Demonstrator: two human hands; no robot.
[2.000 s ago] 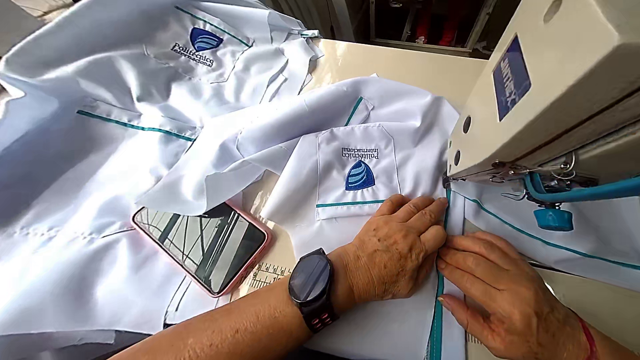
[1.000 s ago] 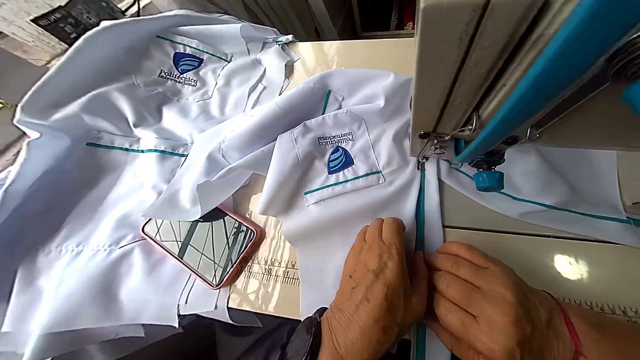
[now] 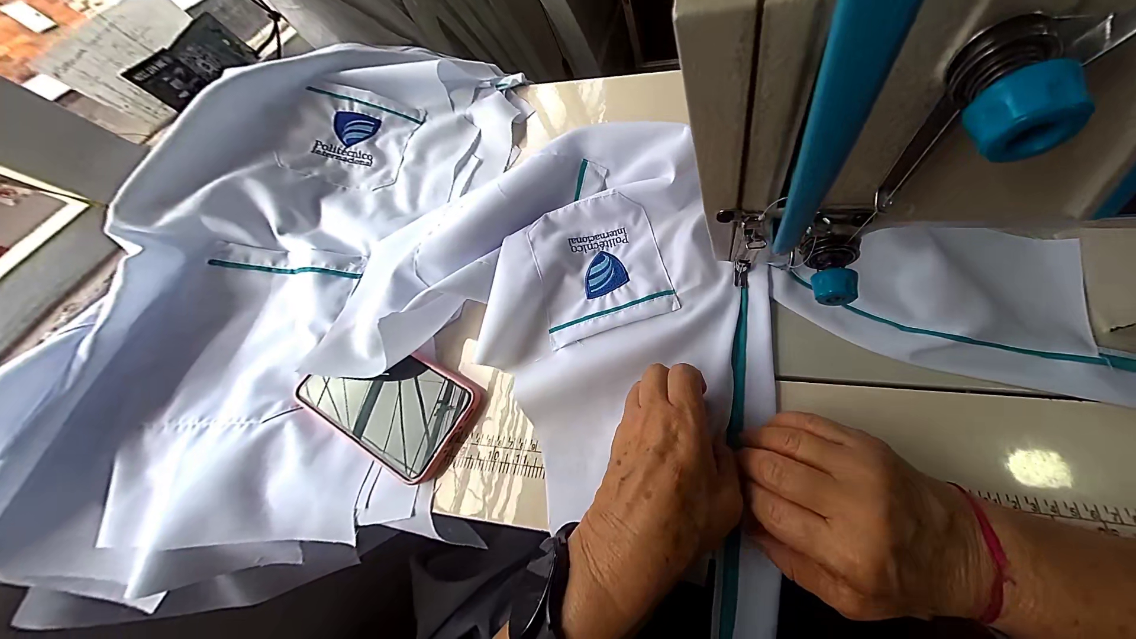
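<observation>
A white fabric garment panel (image 3: 603, 390) with an embroidered pocket (image 3: 608, 266) lies on the sewing machine table. Its teal piping (image 3: 739, 364) runs under the presser foot (image 3: 742, 271). My left hand (image 3: 661, 497) rests on the panel just left of the piping, fingers bent, gripping the fabric edge. Beside it, touching, my right hand (image 3: 843, 515) pinches the white strip on the piping's right side. Both are below the needle area, towards me. Fingertips are partly hidden in the cloth.
A phone in a pink case (image 3: 390, 417) lies left of the hands, near a printed ruler scale (image 3: 501, 457). More white garment pieces (image 3: 257, 355) spread across the left. The machine head (image 3: 799, 106) overhangs the right; another piped piece (image 3: 976, 293) lies beneath it.
My left hand has drawn back from the presser foot, towards me, and my right hand is also lower along the piping. The view has shifted noticeably.
</observation>
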